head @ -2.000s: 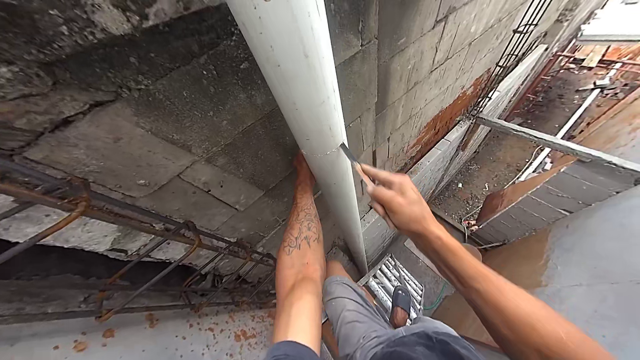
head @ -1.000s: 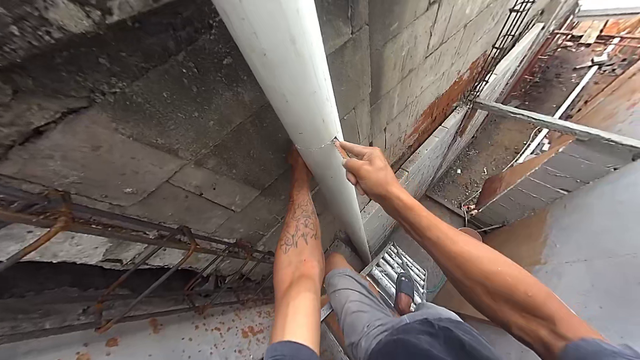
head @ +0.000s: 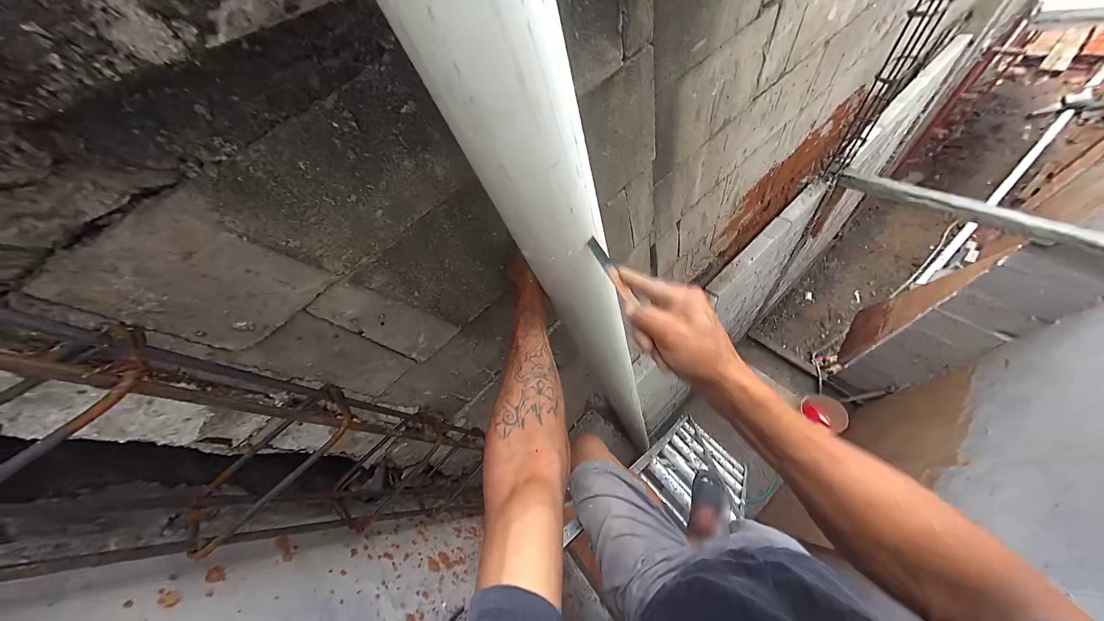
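A large white plastic pipe (head: 517, 129) runs from the top of the view down toward my feet, beside a concrete block wall. My right hand (head: 673, 323) grips a thin blade tool (head: 601, 254), perhaps a hacksaw blade, whose dark tip touches the pipe's right side. A faint line crosses the pipe at that height. My left hand (head: 522, 276) reaches behind the pipe's left side, at about the level of the line. Its fingers are mostly hidden by the pipe, so its hold on it cannot be seen.
A concrete block wall (head: 345, 216) stands behind the pipe. Rusty rebar (head: 259, 405) extends along the lower left. Below me is a metal slatted platform (head: 681, 457), with my foot on it. A beam (head: 966, 207) crosses at the right, above a debris-strewn yard. A bucket (head: 824, 414) stands lower right.
My right hand has shifted slightly while staying at the pipe's right side with the blade. More of the blade shows now than one second ago. My left arm has stayed in place.
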